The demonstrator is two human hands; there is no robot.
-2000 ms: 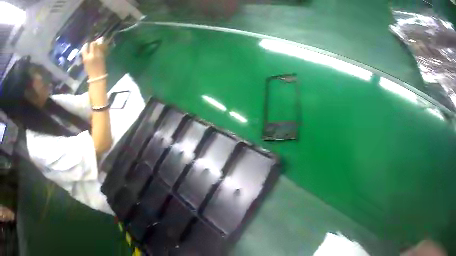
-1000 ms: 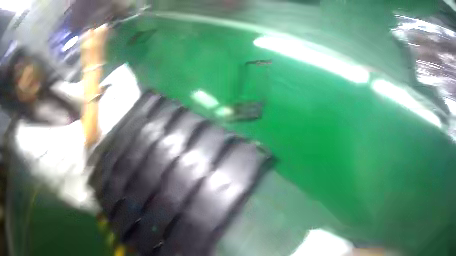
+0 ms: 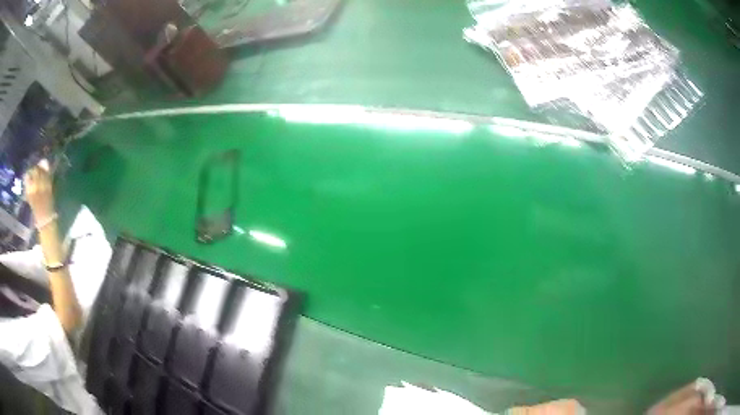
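Observation:
A thin black phone middle frame (image 3: 217, 194) lies on the glossy green belt, beyond the black blister tray (image 3: 195, 324). The tray has rows of rectangular pockets and no parts visible in them. My left hand (image 3: 550, 408) shows only as a strip of skin at the bottom edge. My right hand (image 3: 686, 400) is at the bottom right, cut off by the edge, with whitish material at its fingertips. What either hand holds is hidden. A white cloth or sleeve (image 3: 426, 400) shows left of my left hand.
Shiny clear bags of parts (image 3: 588, 69) lie on the far bench beyond the pale edge strip (image 3: 357, 112). A reddish-brown box (image 3: 191, 61) and a dark flat tray (image 3: 280, 23) are at the far left. Another worker's arm (image 3: 55, 259) reaches up at the left.
The view has swung right, showing more of the bags. The phone frame has also shifted left relative to the tray. More of my hands shows at the bottom edge.

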